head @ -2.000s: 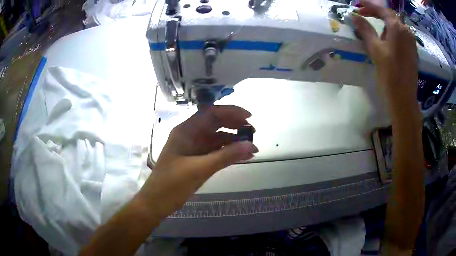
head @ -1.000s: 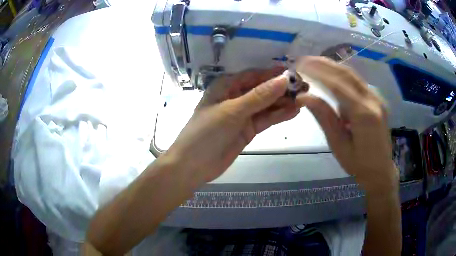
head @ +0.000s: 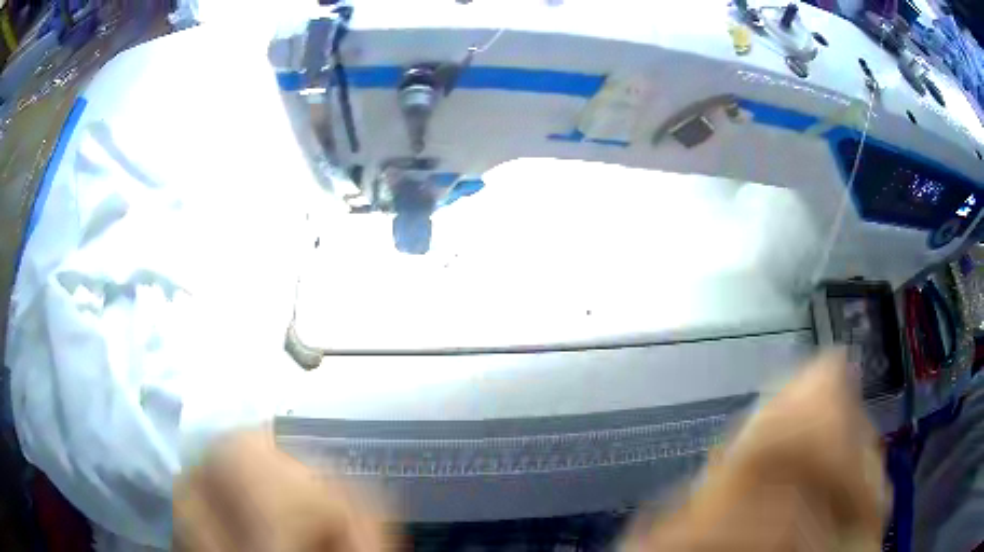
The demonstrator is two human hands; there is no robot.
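The white sewing machine head (head: 518, 108) with a blue stripe spans the top of the view. Its presser foot and needle area (head: 412, 221) is in bright glare. My left hand (head: 275, 501) is blurred at the bottom left, cut off by the edge, below the ruler tape. My right hand (head: 782, 469) is blurred at the bottom right, its fingers hidden. The small dark piece is not visible. A white garment (head: 119, 313) lies heaped on the left of the table. A thread (head: 847, 194) hangs from the right of the head.
The ruler tape (head: 518, 453) runs along the grey front edge. A small dark label tray (head: 869, 340) sits at the right table edge, with a red-handled tool (head: 924, 329) beside it. The machine's dark display panel (head: 912, 189) is at the upper right.
Both hands have come apart and moved down from below the machine head to the bottom of the view. The small piece they held is out of sight. The view has shifted slightly.
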